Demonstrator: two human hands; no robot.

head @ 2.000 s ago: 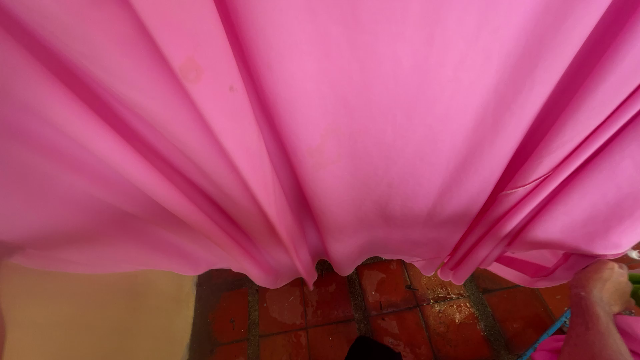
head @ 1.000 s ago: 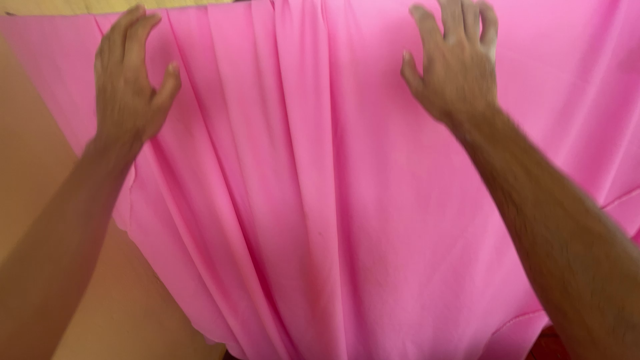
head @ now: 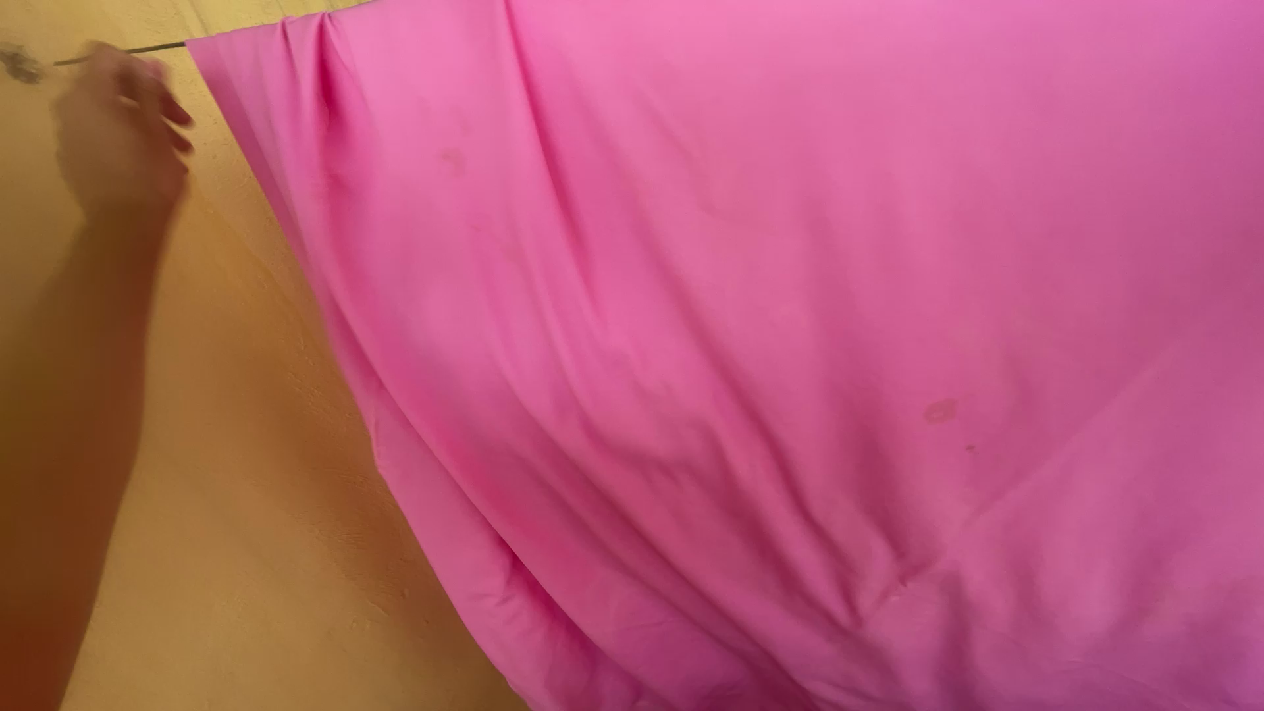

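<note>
A large pink cloth (head: 691, 296) hangs in folds over a thin dark line (head: 158, 46) and fills most of the view. It bears a few small faint stains. My left hand (head: 123, 138), blurred, is raised at the upper left beside the cloth's top left corner, close to the line. Its fingers are partly curled, and whether they touch the line cannot be told. A gap lies between this hand and the cloth. My right hand is out of view.
Behind the cloth and my left arm stands a yellowish-tan wall (head: 247, 494). A dark mark (head: 20, 64) is on the wall at the far upper left, near the line's end.
Both hands were raised in front of the pink cloth one second ago. Now my left hand is beyond the cloth's left edge, and my right hand has left the view.
</note>
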